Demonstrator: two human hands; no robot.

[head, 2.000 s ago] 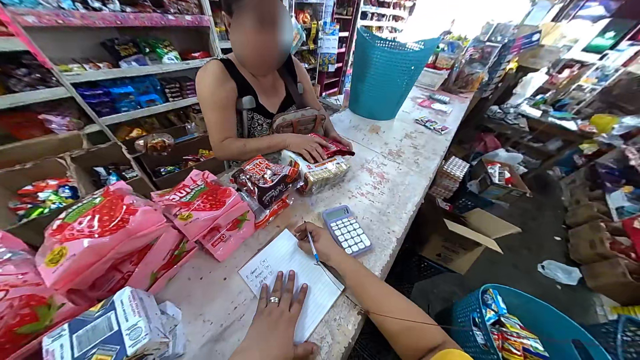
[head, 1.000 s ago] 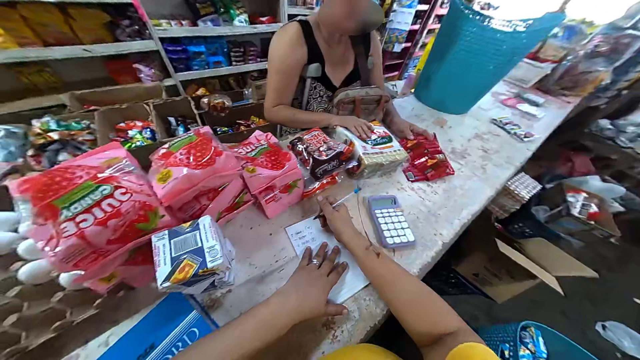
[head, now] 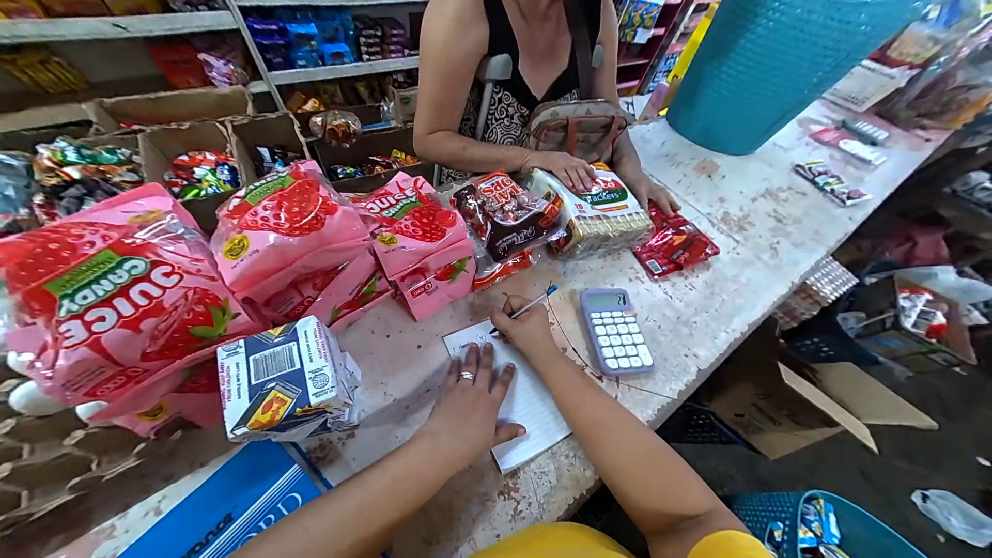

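My left hand [head: 471, 399] rests with fingers spread on a lined sheet of paper [head: 535, 422], a ring on one finger. In my right hand [head: 527, 329] is a blue-capped ballpoint pen [head: 535, 301], its tip on the upper part of the sheet, which bears handwriting. Just right of that hand lies a purple calculator [head: 618, 332] with white keys. Beyond the paper stand a bag of wrapped chocolates [head: 508, 217] and a clear pack of crackers [head: 597, 217]. A person across the counter has one hand on the crackers and the other at red packets [head: 674, 244].
Pink candy bags [head: 116, 302] and a blue-and-white box pack [head: 287, 380] stand at the left, near egg trays [head: 46, 473] and a blue book-like item [head: 225, 504]. A teal basket [head: 775, 70] stands on the counter [head: 744, 209] at the back right. An open carton [head: 783, 411] sits below.
The other person's hand has shifted from the red packets' top toward their near edge is unclear; the red packets lie flatter beside the crackers than two seconds ago. The view has swung left.
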